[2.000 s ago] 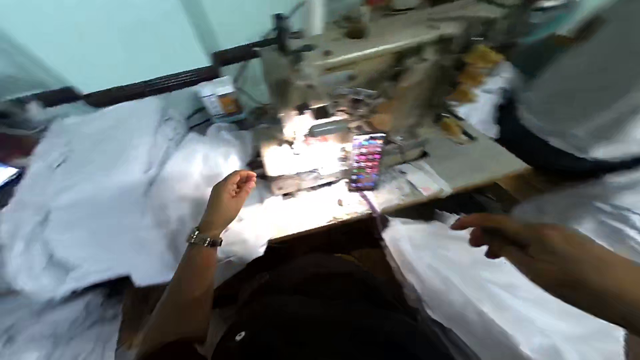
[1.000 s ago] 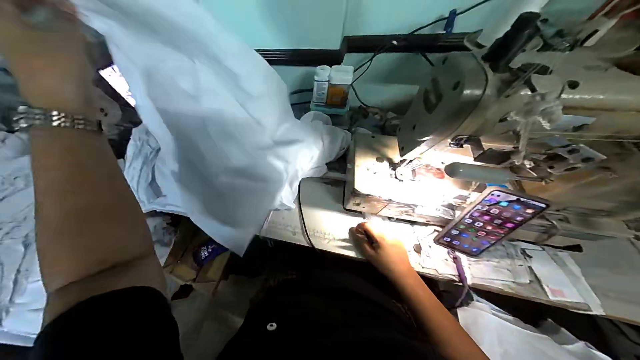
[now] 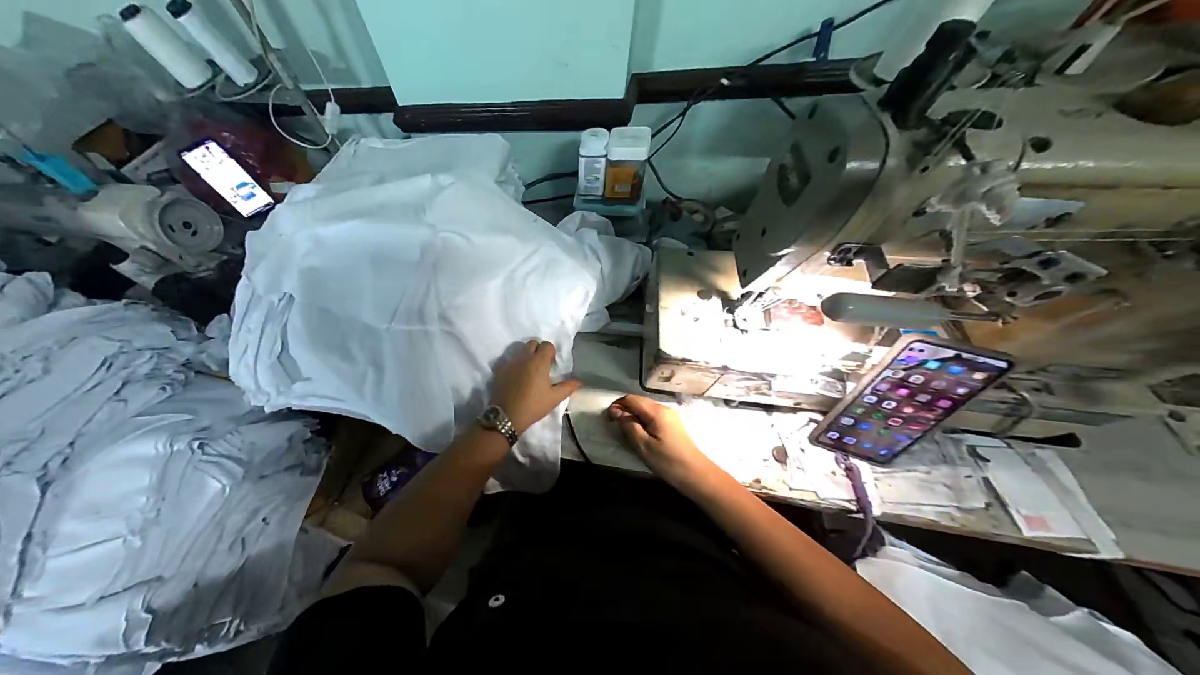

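Note:
My left hand (image 3: 529,384), with a metal-band watch on the wrist, rests on the near right part of a pile of white fabric (image 3: 394,272); whether its fingers grip the cloth I cannot tell. Just right of it, my right hand (image 3: 652,427) lies loosely curled on the table edge, with nothing seen in it. Beyond the right hand stands an industrial sewing machine (image 3: 816,187), its needle area brightly lit. A smartphone (image 3: 911,400) with a lit screen is propped in front of the machine, at its right.
Stacked white cloth pieces (image 3: 141,506) fill the left side. Two small plastic containers (image 3: 613,167) stand by the wall. Another lit phone (image 3: 227,177) and a second machine (image 3: 159,220) are at the back left. White cloth (image 3: 1012,600) hangs at the lower right.
A second ago my left hand was raised at the upper left beside lifted white cloth; now the cloth lies on the pile with that hand on it. The right hand stays near the table edge.

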